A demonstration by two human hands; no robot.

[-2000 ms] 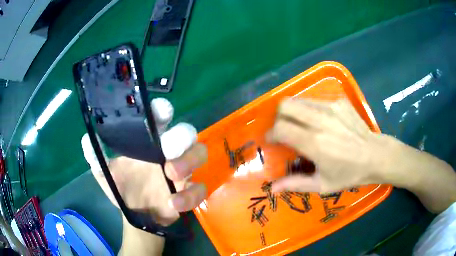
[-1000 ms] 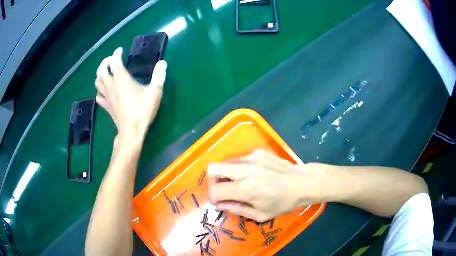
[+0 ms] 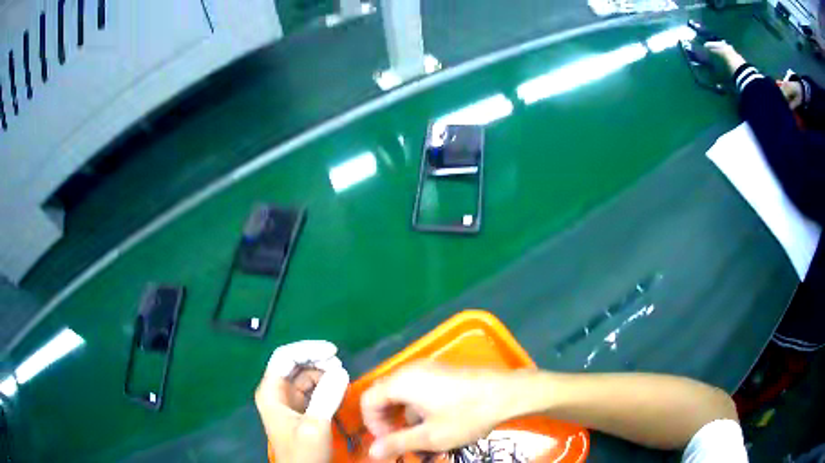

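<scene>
The orange tray (image 3: 484,336) lies at the bottom centre with loose dark side keys (image 3: 493,451) in it. My left hand (image 3: 303,407), with white finger cots, is curled over the tray's left side, fingertips close together. Something small and dark shows between its fingers, but I cannot tell what. My right hand (image 3: 439,407) is over the tray, blurred, fingers bent; whether it holds a key is not visible. Phone middle frames lie on the green belt: one at left (image 3: 157,316), one nearer the middle (image 3: 270,240) and one farther right (image 3: 457,145).
At the right, a neighbour's dark sleeve (image 3: 782,149) reaches to another frame (image 3: 701,68) on the belt. A white paper sheet (image 3: 764,190) lies on the bench beside them. A white post (image 3: 404,41) and a pale vented cabinet (image 3: 136,68) stand across the belt.
My left hand has let go of the frame on the belt and come back beside my right hand at the tray. The view has shifted, showing more belt and the neighbour.
</scene>
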